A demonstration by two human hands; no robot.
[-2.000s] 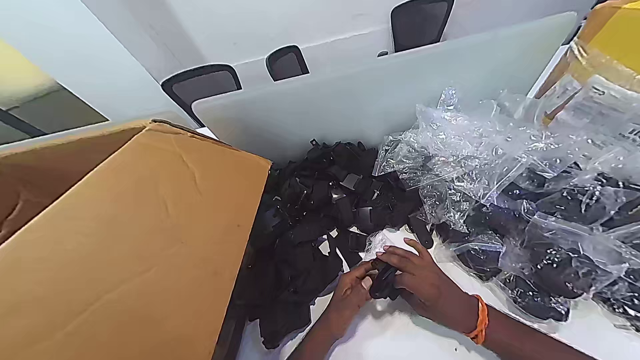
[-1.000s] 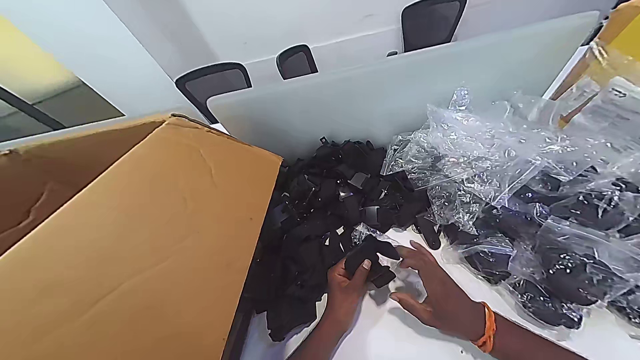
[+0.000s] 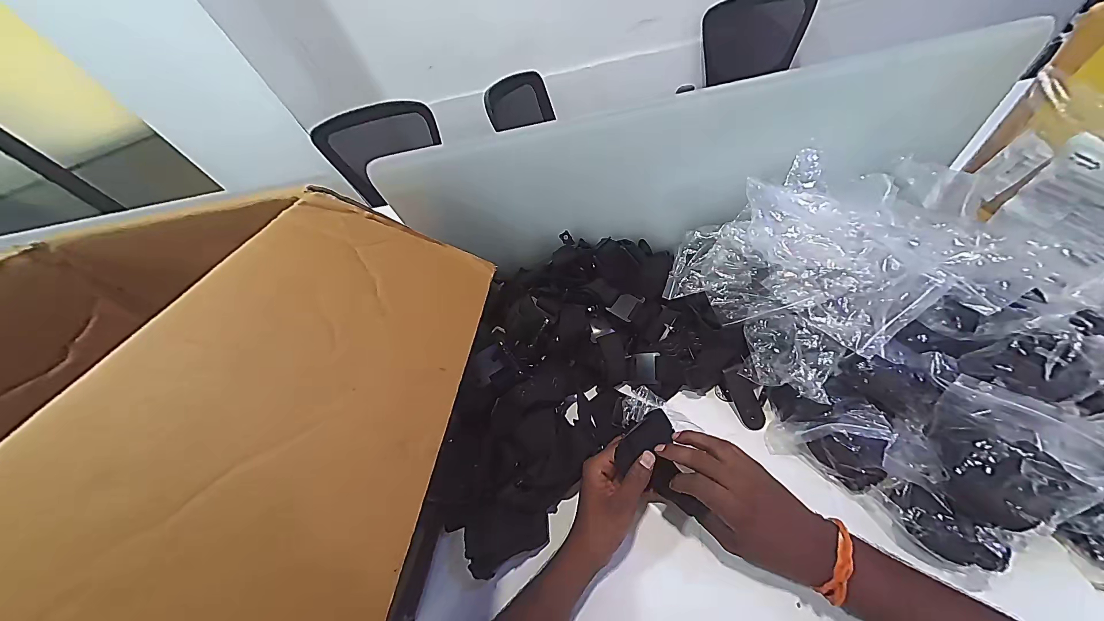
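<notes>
A folded black fabric item (image 3: 645, 438) is held between both hands above the white table. My left hand (image 3: 611, 492) grips its left side, thumb on top. With its fingertips, my right hand (image 3: 742, 500), an orange band at the wrist, presses the item's right side; its lower part is partly hidden by the fingers. Just behind the hands lies a small crumpled clear plastic piece (image 3: 640, 404). To the left and behind is a heap of black fabric pieces (image 3: 552, 388), some with shiny parts. Clear bags holding black items (image 3: 983, 466) are piled on the right.
A large open cardboard box (image 3: 259, 388) stands at the left, close to the heap. Empty-looking clear plastic bags (image 3: 828, 259) lie at the back right. A frosted partition (image 3: 604, 172) runs behind, with chairs (image 3: 379, 129) beyond. Another box (image 3: 1078, 52) is at the far right.
One second ago my right hand was spread apart from the black item; now its fingers are on it. The white, plastic-like bundle seen at the hands two seconds ago is no longer between them.
</notes>
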